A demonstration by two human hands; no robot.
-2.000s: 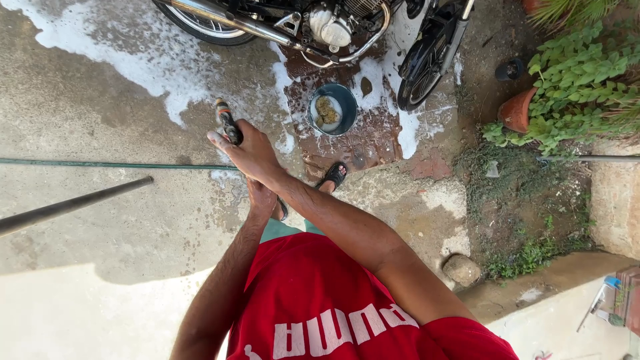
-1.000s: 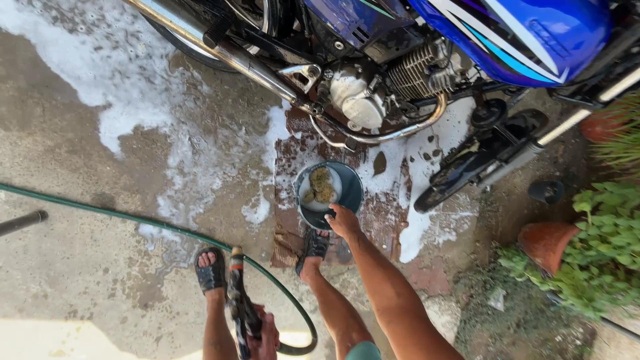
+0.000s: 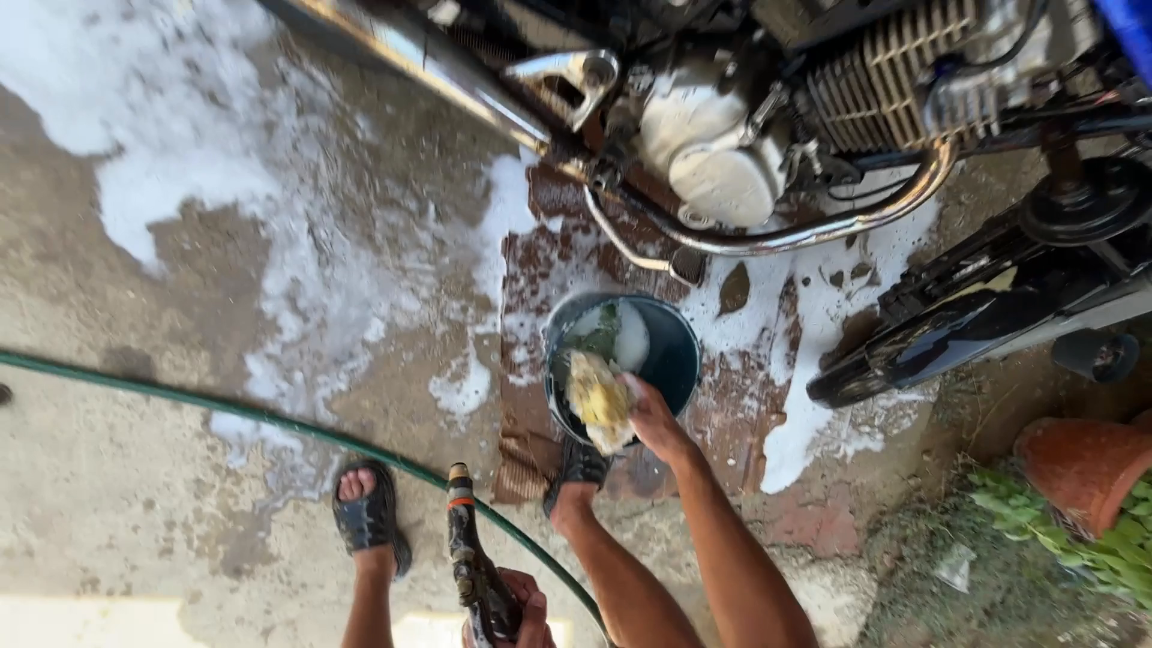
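Note:
My right hand grips a wet, yellowish sponge or cloth over the near rim of a dark bucket. White suds and something green show inside the bucket. My left hand, at the bottom of the view, holds a black hose spray nozzle with an orange ring, its tip pointing away from me. A green garden hose runs over the ground past the nozzle. Just beyond the bucket stands a motorcycle, with its engine, exhaust pipe and front wheel in view.
The bucket stands on wet, foamy flattened cardboard. Soap foam spreads over the concrete at left. My sandalled feet are near the hose and the bucket. At right are a terracotta pot, green leaves and a small dark pot.
My right hand, at the bucket's rim a second ago, now holds the sponge or cloth, which was lying inside the bucket. The view has moved closer to the bucket.

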